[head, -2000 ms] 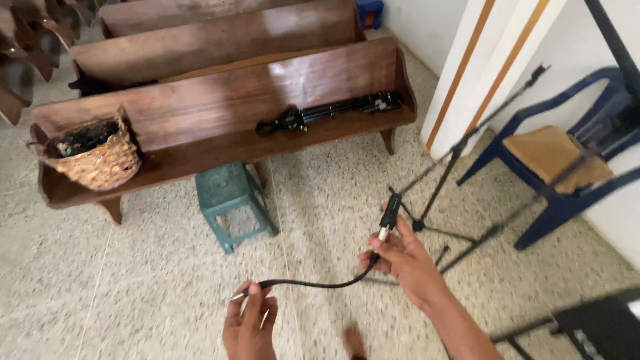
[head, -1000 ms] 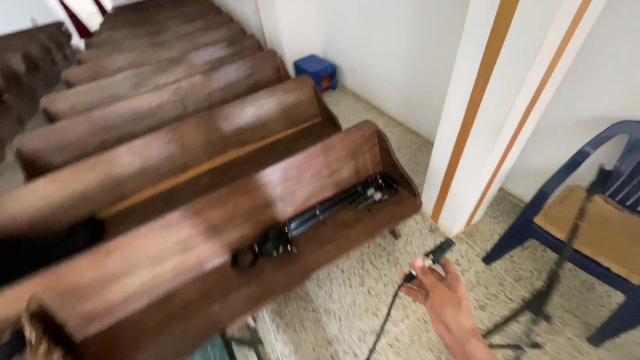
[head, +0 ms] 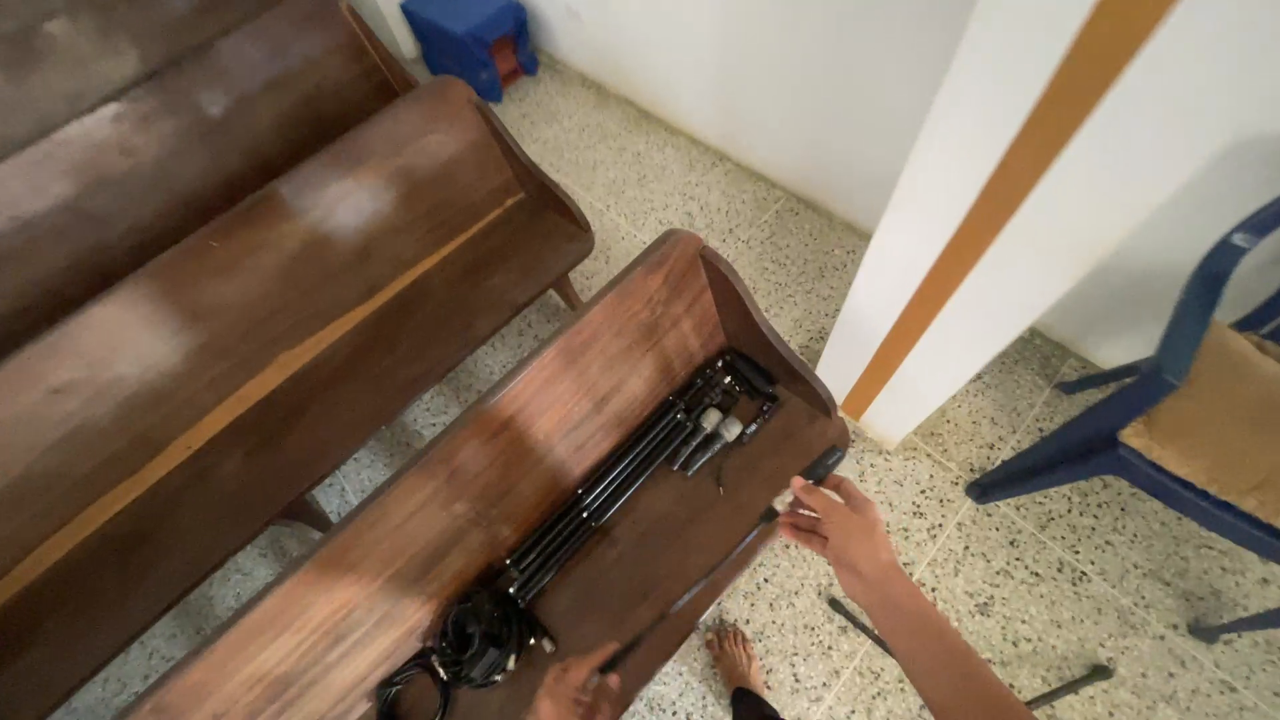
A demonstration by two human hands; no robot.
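My right hand [head: 845, 530] grips a black connector piece [head: 822, 464] at one end of a thin black cable [head: 695, 590], above the front edge of the wooden pew [head: 640, 370]. At the bottom, my left hand [head: 575, 690] holds the cable's other end, its tip hidden by blur. On the pew seat lie a folded black tripod stand [head: 600, 490], two microphones with pale heads [head: 715, 440], one small black item [head: 760, 420] and a coiled black cable [head: 480, 635].
More wooden pews [head: 380, 210] stand at the left. A blue plastic stool [head: 470, 40] is by the wall. The white pillar [head: 930, 250] and a blue chair [head: 1200, 480] with a tan cushion are at the right. Dark stand legs [head: 1070, 688] show on the floor.
My view has turned and come closer to the pew. Both hands, with the cable between them, are now over the pew's edge. The basket and green stool have left the view.
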